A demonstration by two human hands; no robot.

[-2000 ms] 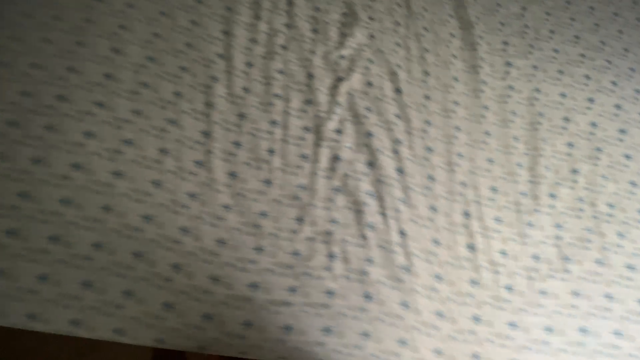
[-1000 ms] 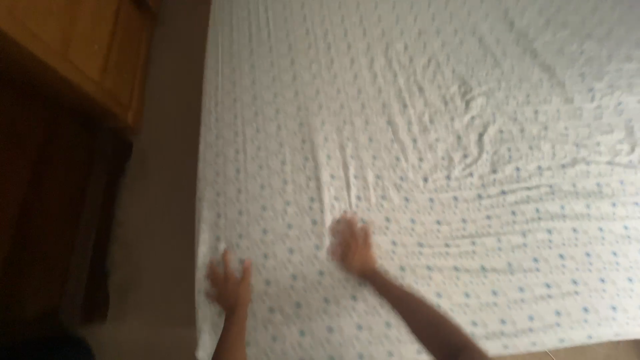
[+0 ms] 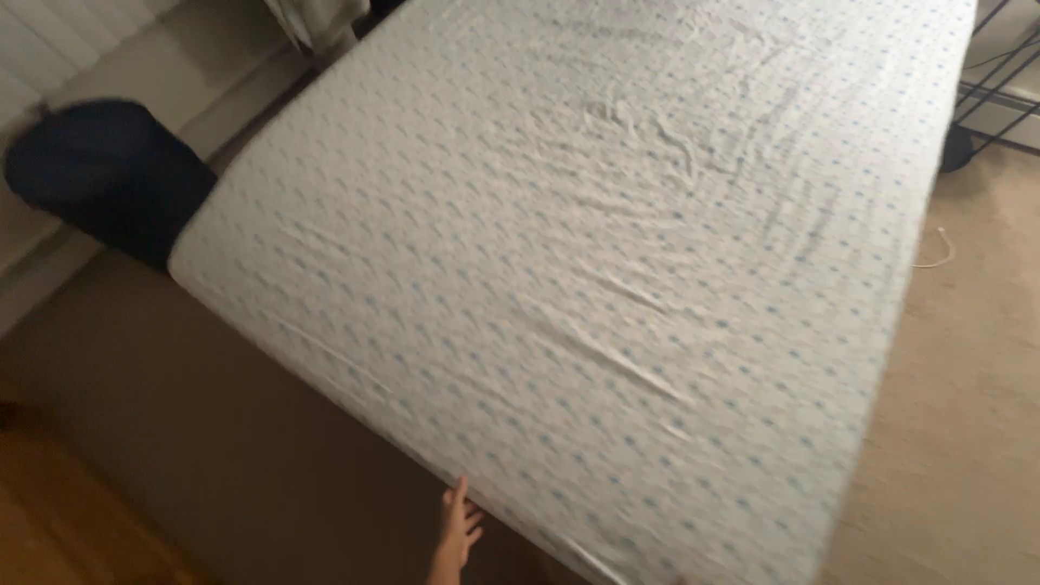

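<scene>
A pale fitted sheet with small blue marks (image 3: 520, 325) covers a mattress, with wrinkles across its middle and upper part. At the mattress's lower left edge is my left hand (image 3: 461, 520), its fingers apart and nothing held in it; whether it touches the sheet is unclear. Of my right hand, at most a blurred bit of skin shows at the bottom edge of the view, too little to tell its state.
A dark blue rounded fabric item (image 3: 114, 175) stands beside the mattress's left corner. Beige carpet (image 3: 951, 390) runs along the right side, with a white cord (image 3: 942, 250) on it. A black metal frame (image 3: 1003, 89) is at the upper right, wooden furniture (image 3: 73, 504) at the lower left.
The view has swung to show more of the mattress and the room. Both hands were over the sheet a second ago; now my left hand is at the mattress edge and my right is nearly out of view.
</scene>
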